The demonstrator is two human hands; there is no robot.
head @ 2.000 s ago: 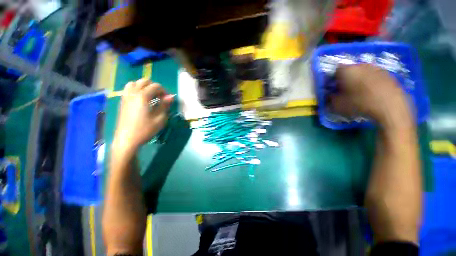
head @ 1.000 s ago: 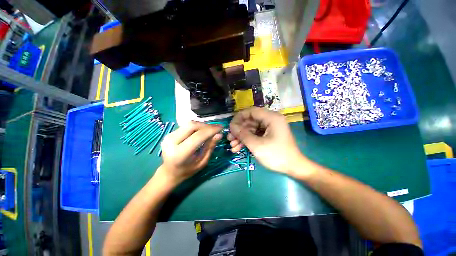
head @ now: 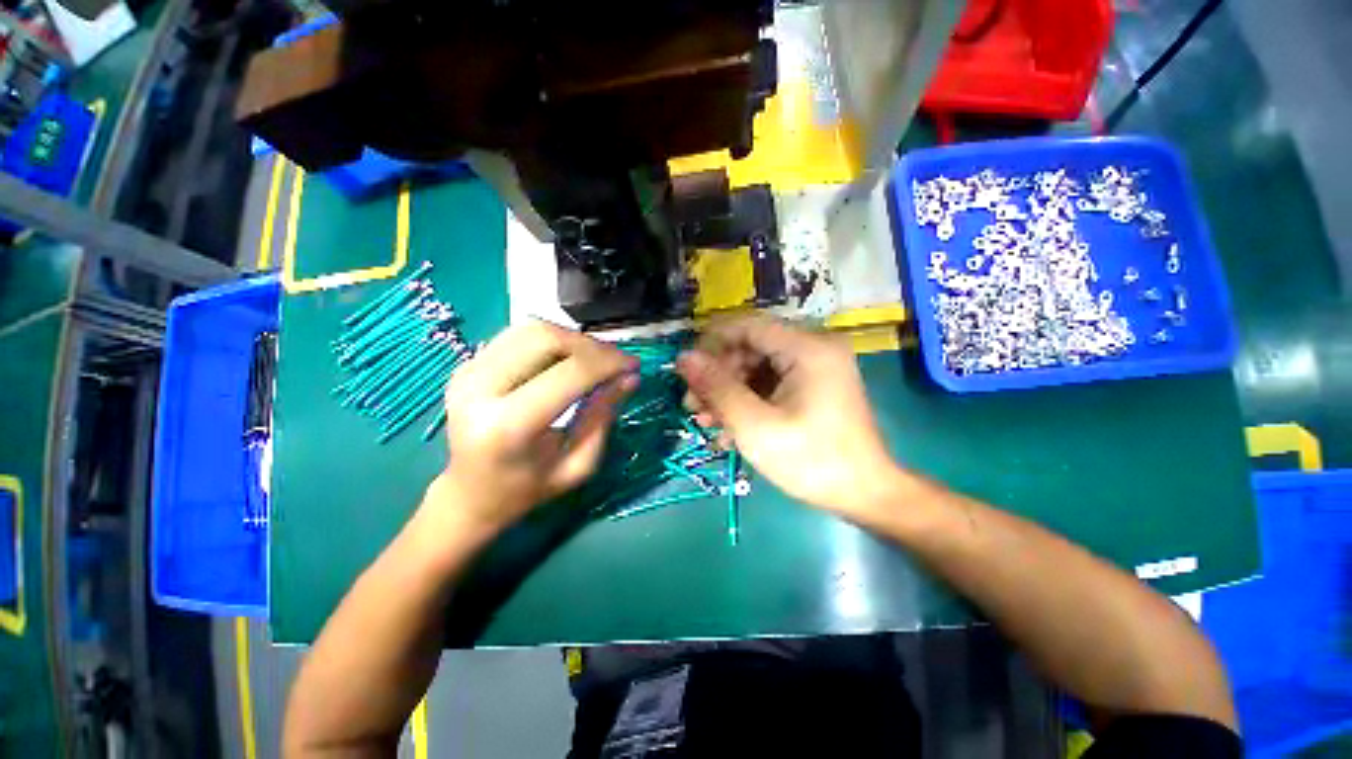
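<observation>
My left hand [head: 527,408] is over the bench in front of the crimping press [head: 593,193], thumb and fingers pinched near a green wire; its hold is partly hidden. My right hand [head: 786,408] is just to its right, thumb and index finger pinched, and any small piece between them is too small to tell. A loose heap of green wires [head: 675,482], some with silver ends, lies under and between the hands. A neater pile of green wires [head: 393,356] lies to the left. The terminal tray [head: 1023,282] at the right holds many silver ring terminals.
A yellow die block [head: 724,279] sits at the press mouth. A left blue bin [head: 200,445] stands beside the bench's left edge. A red bin [head: 1023,60] is behind the tray. Another blue bin [head: 1290,593] is at lower right. A rear blue bin [head: 371,172] is at upper left.
My right hand has come from the terminal tray to the front of the press. My left hand has moved right from the wire pile, and the fingertips are now slightly farther apart.
</observation>
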